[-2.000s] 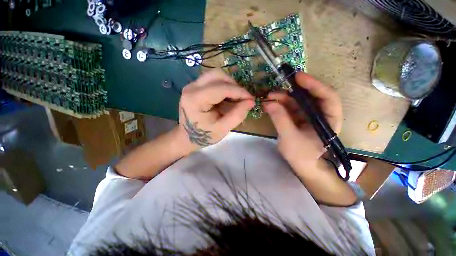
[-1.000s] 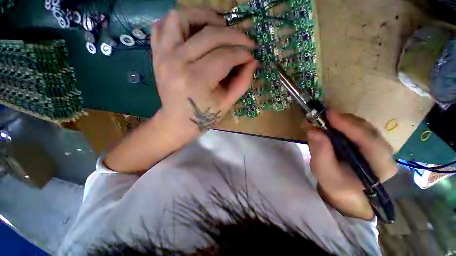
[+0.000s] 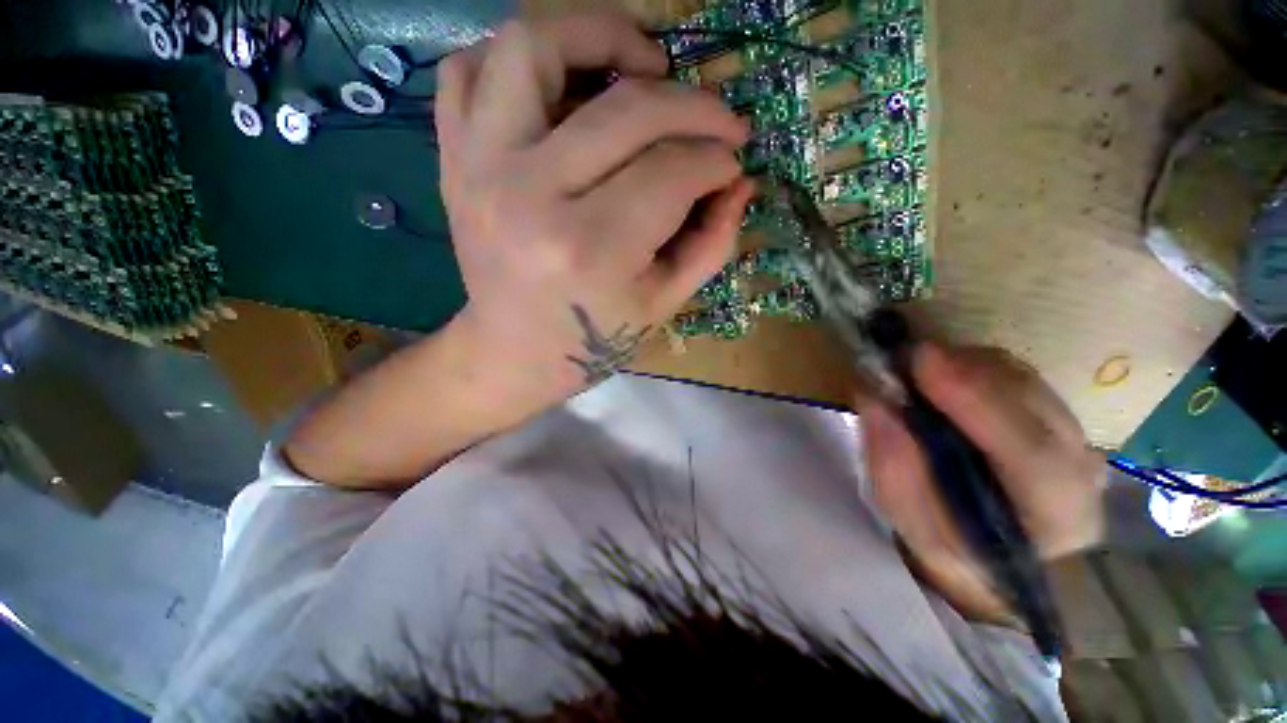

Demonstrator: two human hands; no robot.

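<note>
The PCB panel (image 3: 898, 158) lies on the tan board in front of me. My left hand (image 3: 593, 184) is over its left part, with thumb and index fingertips pinched together at the panel. Anything between them is too small or hidden to tell. My right hand (image 3: 974, 466) is shut on the soldering iron (image 3: 974, 487), blurred. The iron slants up-left, its tip end close to my left fingertips; exact contact is unclear. Dark lead wires (image 3: 734, 54) cross the panel's top. White and silver discs (image 3: 294, 123) lie on the green mat, upper left.
Stacked PCB panels (image 3: 106, 212) stand at the left bench edge. A round tin (image 3: 1200, 212) is at the right of the tan board (image 3: 1044, 184). Yellow rubber bands (image 3: 1114, 370) lie at lower right. Black cord (image 3: 1200, 485) runs off right. Cardboard boxes (image 3: 289, 370) are below, left.
Two seconds ago both hands met at the panel's lower edge. My left hand has since moved up over the panel, and my right hand right and down with the iron. Since one second ago, movement is slight.
</note>
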